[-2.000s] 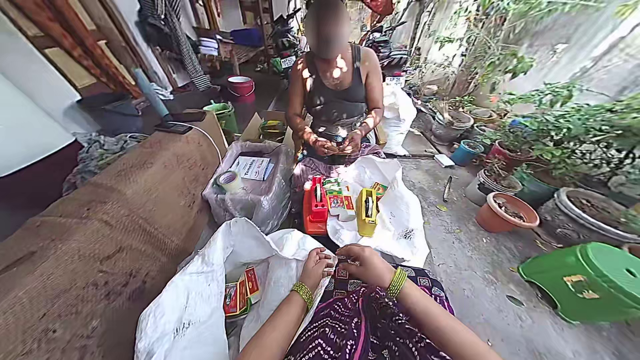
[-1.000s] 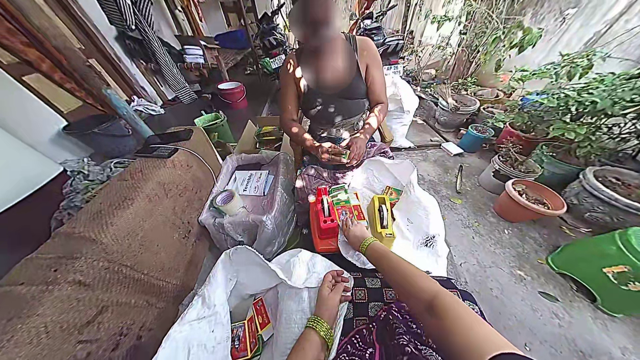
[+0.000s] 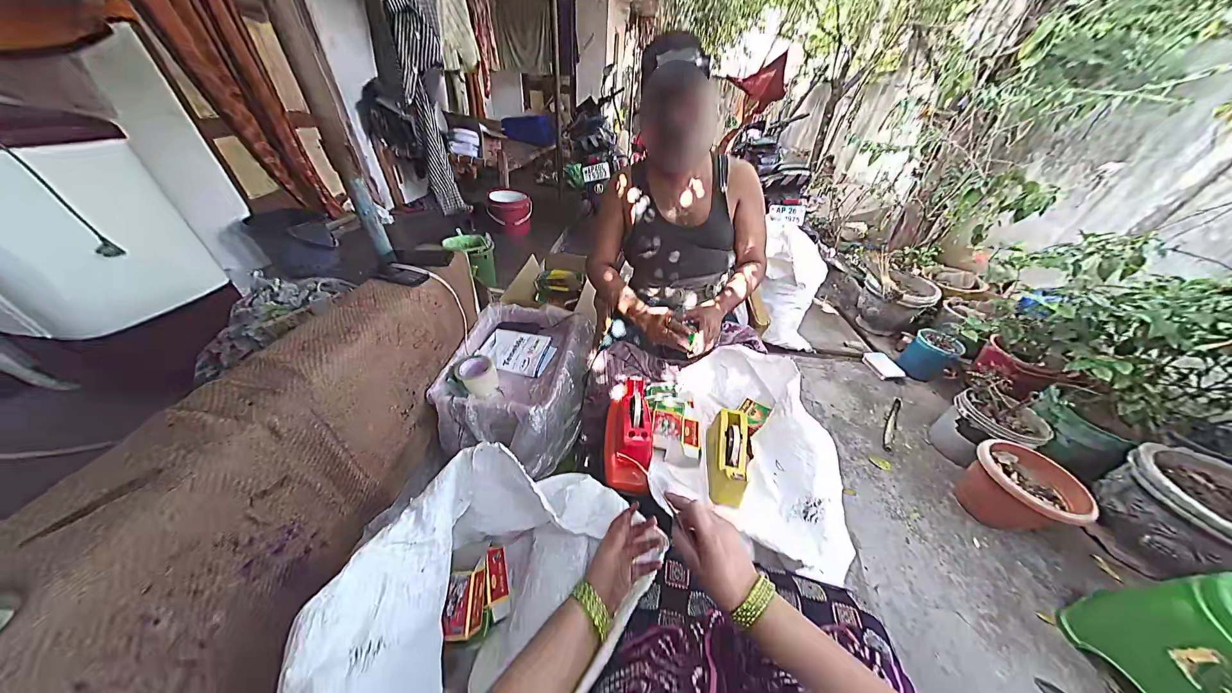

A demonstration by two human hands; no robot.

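My left hand (image 3: 624,556) is beside the rim of an open white woven sack (image 3: 385,587), its fingers apart. Just right of it, my right hand (image 3: 710,549) is held over the near edge of a white sack sheet (image 3: 804,481); whether its fingertips hold anything cannot be told. Small printed cardboard boxes (image 3: 466,604) lie inside the open sack. On the sheet ahead stand a red tape dispenser (image 3: 628,438) and a yellow tape dispenser (image 3: 729,460), with several small printed boxes (image 3: 674,428) between them. A person (image 3: 681,231) sits opposite, both hands around a small item.
A plastic-wrapped box (image 3: 520,409) bearing a tape roll (image 3: 477,375) stands left of the red dispenser. Brown sacking (image 3: 241,472) runs along the left. Plant pots (image 3: 1026,486) and a green plastic stool (image 3: 1160,626) stand at right. An open carton (image 3: 553,284) is behind.
My right hand has drawn back from the small boxes between the dispensers to beside my left hand. The left hand has opened its fingers near the sack's rim. The view has tilted up.
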